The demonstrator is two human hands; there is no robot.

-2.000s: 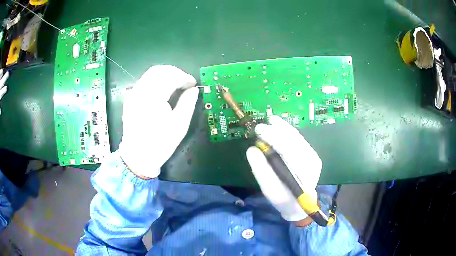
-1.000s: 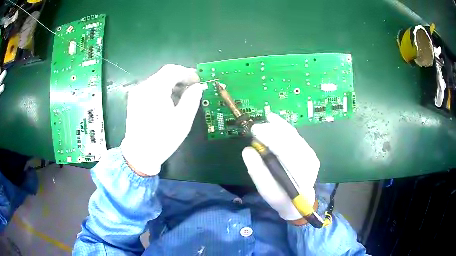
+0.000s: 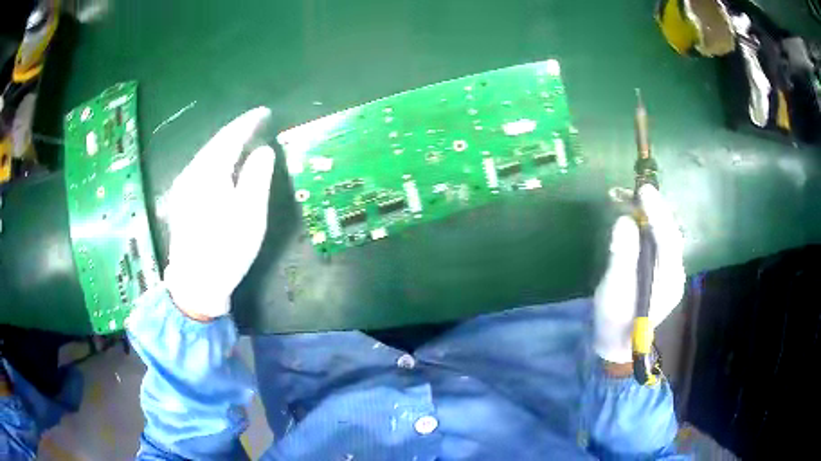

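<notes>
A green circuit board (image 3: 432,149) lies slightly tilted on the mat in front of me. My left hand (image 3: 221,212), in a white glove, is just left of it, thumb and forefinger apart, with nothing visible between them. A short stretch of thin solder wire (image 3: 175,116) shows above that hand; its ends cannot be followed. My right hand (image 3: 641,270), also gloved, holds the black and yellow soldering iron (image 3: 645,261) right of the board, its tip pointing up and away from me, clear of the board.
A second green board (image 3: 103,212) lies upright along the left. A black and yellow tool box (image 3: 20,135) is at the left edge. At the upper right are a yellow-sided tub (image 3: 698,25) and a black tray (image 3: 774,108). The bench's curved front edge runs near my smock.
My right hand has moved the iron off the board, far to the right. The board is turned and sits further left. My left hand has shifted left and its fingertips have parted; the wire no longer shows there.
</notes>
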